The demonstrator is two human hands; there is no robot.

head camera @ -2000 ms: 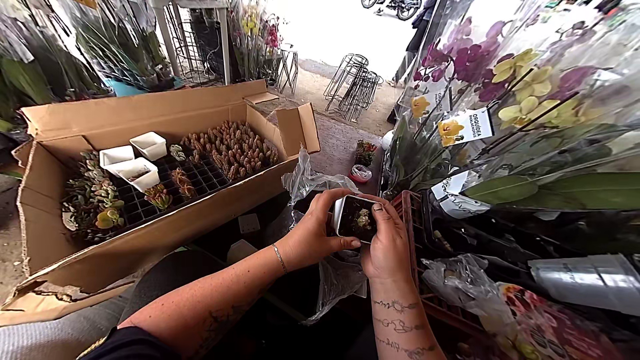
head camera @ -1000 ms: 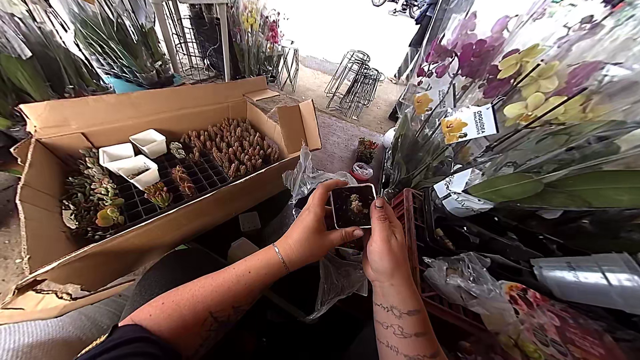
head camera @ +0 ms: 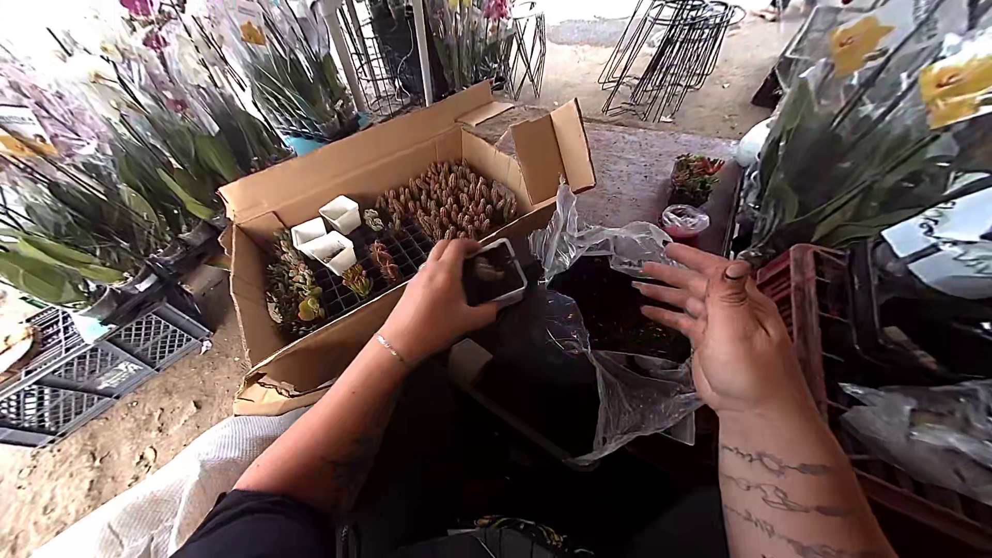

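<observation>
My left hand [head camera: 442, 302] grips a small square pot [head camera: 496, 273] by its side, near the front wall of a cardboard box [head camera: 372, 163]. Dark soil shows in the pot; a small pale thing in it is blurred. Palm up, my right hand [head camera: 721, 325] holds nothing, its fingers spread over a clear plastic bag [head camera: 635, 403] with dark soil [head camera: 620, 310] inside. In the box, a black cell tray [head camera: 341, 298] carries brown spiny cacti [head camera: 457, 198], small succulents [head camera: 291, 283] and several white square pots [head camera: 329, 249].
A red plastic crate [head camera: 806, 310] stands at the right beside wrapped plants. Beyond the bag are a small lidded tub [head camera: 683, 221] and a potted succulent [head camera: 695, 177]. Wrapped orchids [head camera: 194, 116] and black crates [head camera: 101, 376] line the left; wire stands [head camera: 670, 54] stand behind.
Both hands were together at the pot. My left hand has carried it left toward the cardboard box, while my right hand has let go and moved apart. The view has turned left.
</observation>
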